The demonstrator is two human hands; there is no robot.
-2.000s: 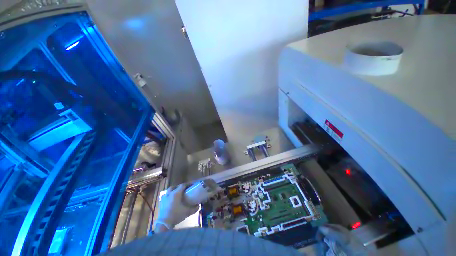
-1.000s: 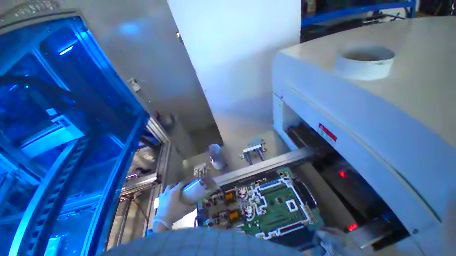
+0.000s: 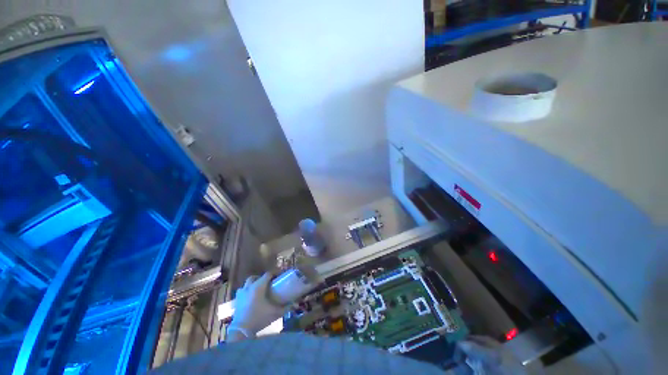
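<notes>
A green circuit board (image 3: 403, 306) with white outlines and small orange-brown coils (image 3: 332, 299) lies in a black carrier beside the silver conveyor rail (image 3: 381, 250). My left hand (image 3: 253, 304), in a white-grey glove, is shut on a whitish-grey cylinder (image 3: 287, 284) at the board's left end. My right hand (image 3: 480, 356), gloved, is at the carrier's lower right corner, blurred and partly cut off by the bottom edge; its fingers are unclear. My sleeve or clothing hides the near edge of the board.
A pale standing cylinder (image 3: 310, 239) and a metal bracket (image 3: 364, 228) are behind the rail. The white machine (image 3: 505, 198), with a dark slot and red lights, is at right. A blue-windowed machine (image 3: 88, 198) is at left. A white panel (image 3: 337, 88) stands behind.
The whole view has shifted slightly, so the machines appear further left. My left hand still holds the cylinder over the board's left end. The board stays beside the rail.
</notes>
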